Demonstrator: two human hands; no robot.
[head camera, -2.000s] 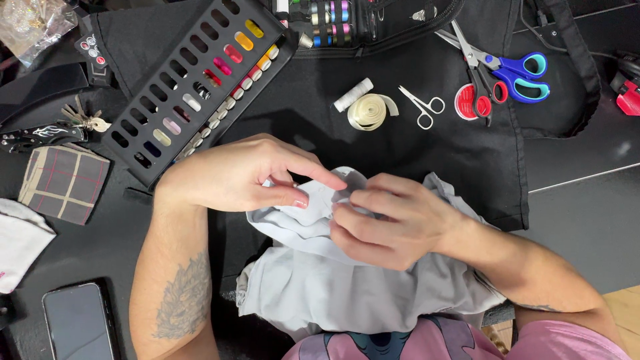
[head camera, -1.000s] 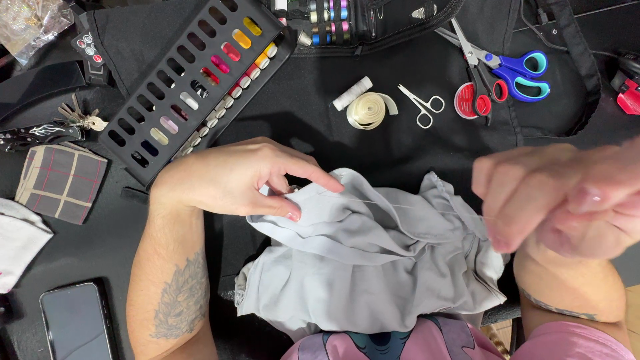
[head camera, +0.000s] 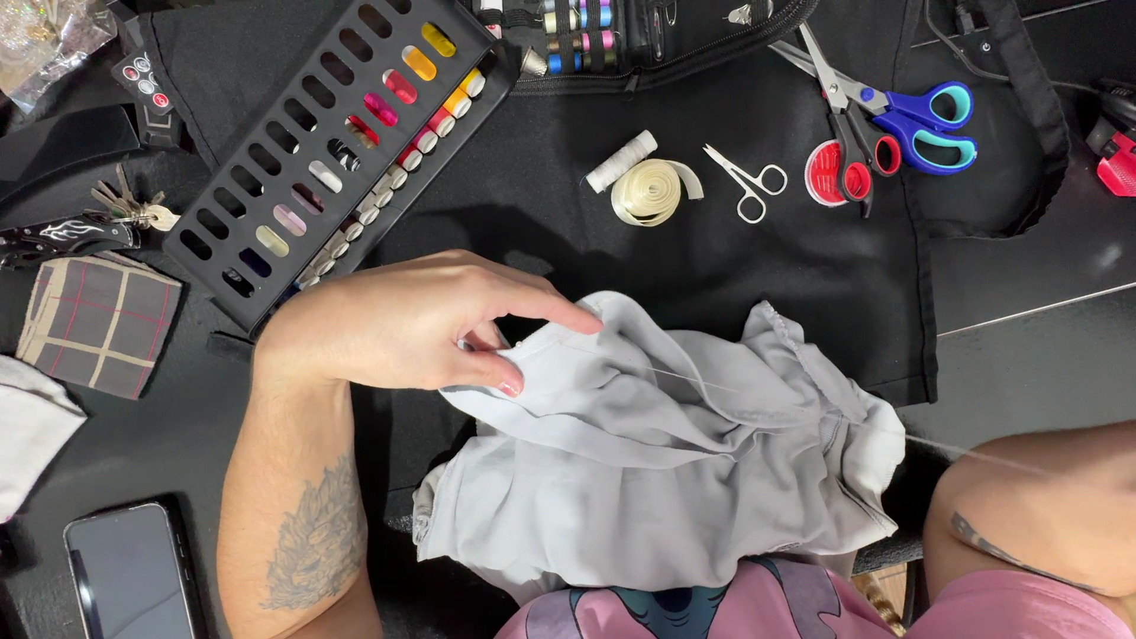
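Observation:
My left hand (head camera: 435, 324) pinches the edge of a light grey fabric garment (head camera: 621, 479) between thumb and fingers. The garment lies bunched in front of my body. A thin pale thread (head camera: 692, 376) runs from the cloth near my left fingertips toward the right edge of the view. My right hand is out of view; only the right forearm and elbow show at the right edge. Beyond the garment lie a white thread spool (head camera: 621, 161), a rolled cream tape (head camera: 648, 193), small metal scissors (head camera: 747, 184) and a round red pin case (head camera: 825, 173).
A black tray of colored thread spools (head camera: 293, 133) lies at upper left, close to my left wrist. Blue-handled scissors (head camera: 927, 129) and black-and-red scissors (head camera: 843, 124) overlap at upper right. An open sewing kit (head camera: 612, 44) is at the top. A phone (head camera: 133, 572) and folded plaid cloth (head camera: 102, 324) lie left.
My right hand has moved from the cloth out past the right edge, and the thread now stretches that way. My left hand has stayed on the garment.

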